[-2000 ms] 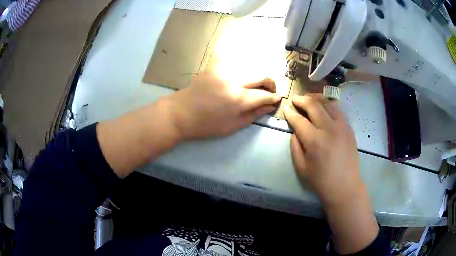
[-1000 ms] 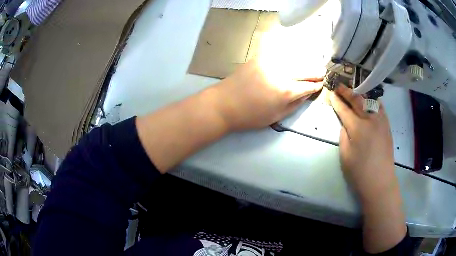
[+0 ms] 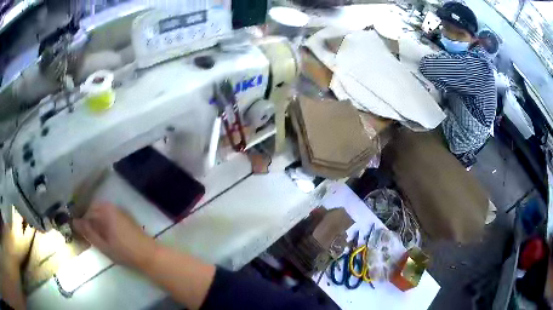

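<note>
My right hand point(image 3: 112, 233) is at the lower left, its curled fingertips beside the low end of the white sewing machine head point(image 3: 36, 175). I cannot tell whether it holds anything. My left hand point(image 3: 11, 266) is cut off by the left edge, in the lamp's glare and blurred; its fingers and hold are unclear. A bit of brown-khaki cloth point(image 3: 42, 248) shows between the hands, mostly washed out by the glare. The needle area is blurred, and the rest of the cloth is outside the picture.
A black smartphone point(image 3: 160, 181) lies under the machine arm. Red-handled snips point(image 3: 233, 124) are by the machine. Brown pocket pieces point(image 3: 336, 136) are stacked at the table's right end. Scissors point(image 3: 348, 269) lie on a lower white surface. A masked person point(image 3: 464, 91) is at upper right.
The view has swung far to the right, so the hands and needle area now sit at the left edge. The pocket stack, scissors and other person have come into view.
</note>
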